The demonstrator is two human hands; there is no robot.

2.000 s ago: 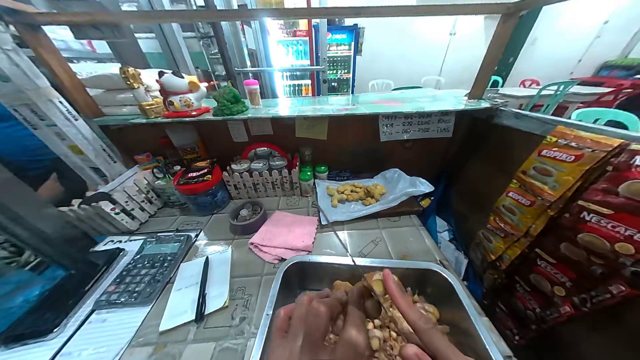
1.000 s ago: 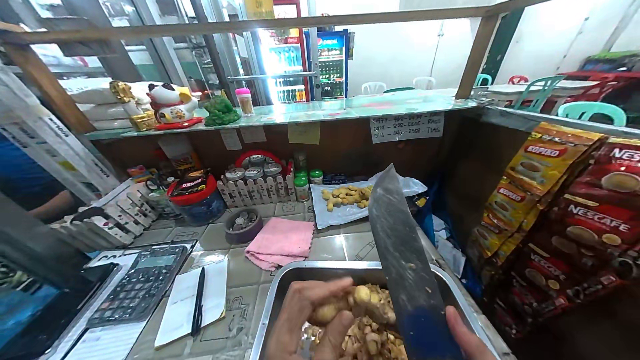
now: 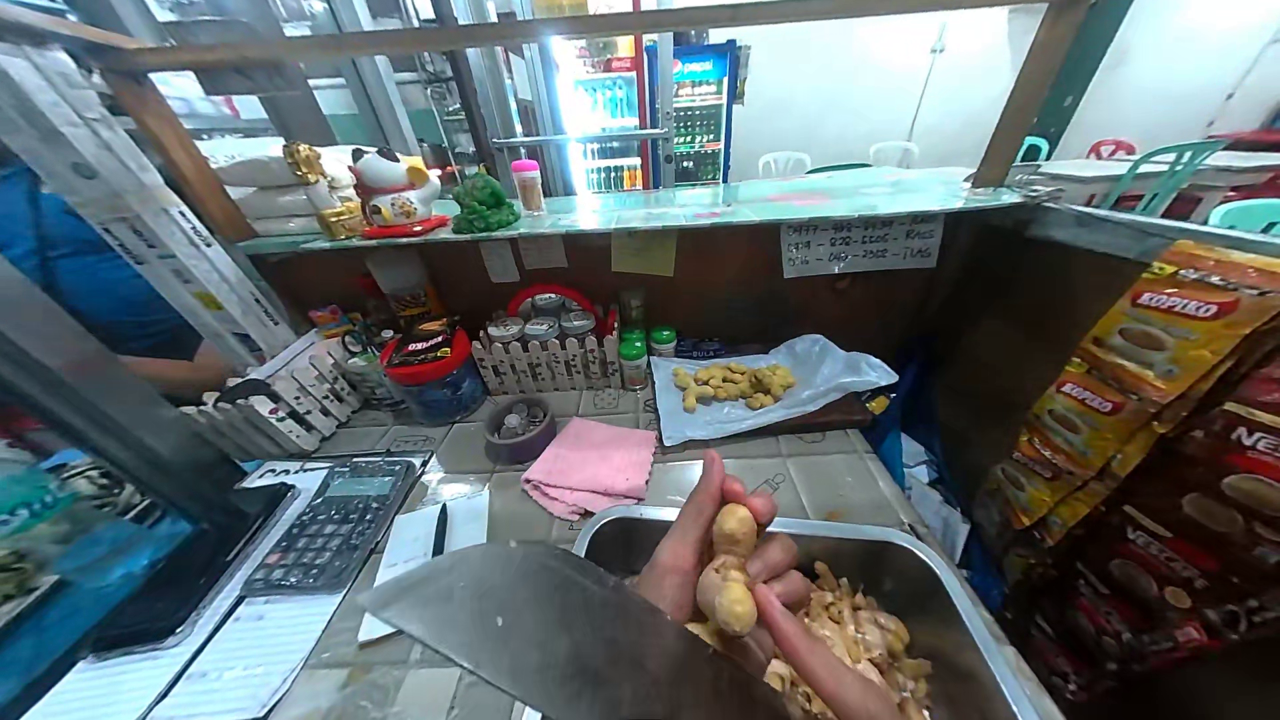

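Observation:
My left hand (image 3: 690, 560) holds a knobby piece of ginger root (image 3: 733, 570) upright over a stainless steel tray (image 3: 900, 535). My right hand (image 3: 825, 655) comes in from the lower right, its extended finger at the lower end of the ginger. The broad steel knife blade (image 3: 560, 630) stretches left from that hand, in front of my left hand and the tray's left side; its handle is hidden below the frame. Ginger pieces and peelings (image 3: 860, 630) lie in the tray. More ginger (image 3: 735, 383) rests on a white plastic bag (image 3: 830, 375) beyond it.
Near the tray lie a folded pink cloth (image 3: 592, 465), a roll of tape (image 3: 518, 428), a notepad with a pen (image 3: 440, 530) and a calculator (image 3: 335, 525). Coffee sachets (image 3: 1140, 370) hang at the right. Behind the counter's far side runs a glass-topped shelf (image 3: 700, 205).
The knife, upright to the right of my left hand one second ago, now lies across to the left, low in view. My left hand has raised the ginger and turned it upright.

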